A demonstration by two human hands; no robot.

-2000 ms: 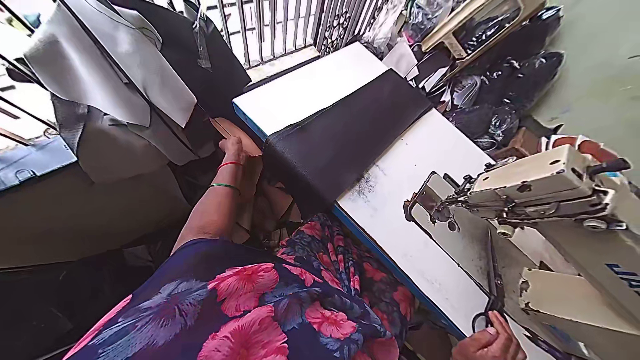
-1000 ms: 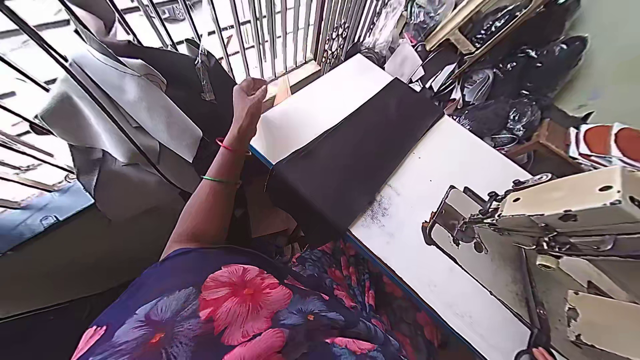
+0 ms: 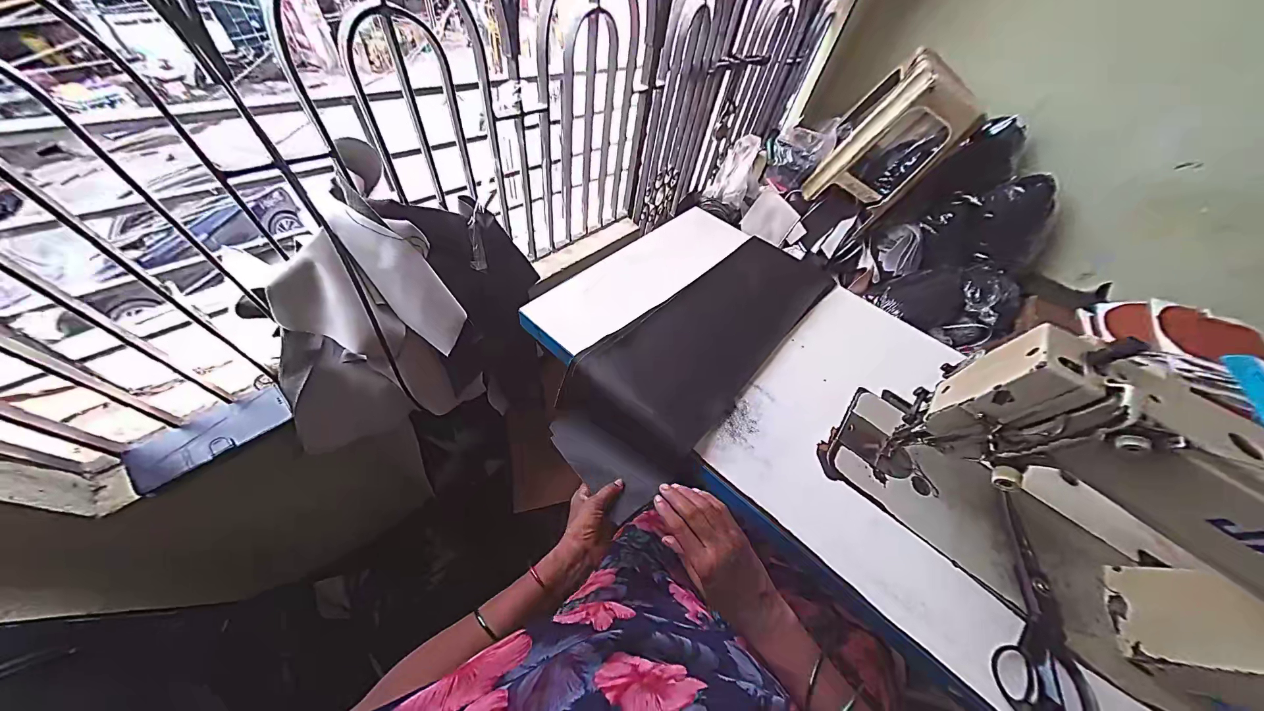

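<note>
My left hand [image 3: 591, 523] pinches the edge of a dark grey sheet piece [image 3: 614, 464] between thumb and fingers, just above my lap. On the right side of that piece, the fingers of my right hand [image 3: 706, 538] rest against its edge. Beyond both hands, a long black sheet [image 3: 701, 346] lies across the white table and hangs over its near edge. A pair of scissors [image 3: 1032, 602] lies beside the sewing machine [image 3: 1027, 385], handles toward me; neither hand touches it.
The white table [image 3: 839, 365] has a blue edge. Grey and black material [image 3: 365, 296] hangs by the metal window grille [image 3: 592, 118] at the left. Behind the table are black plastic bags [image 3: 997, 227] and an upturned beige plastic stool [image 3: 908, 138].
My right hand has come away from the scissors to my lap. My left hand has drawn back from beside the table's far left corner, and both hands are now at the dark grey piece.
</note>
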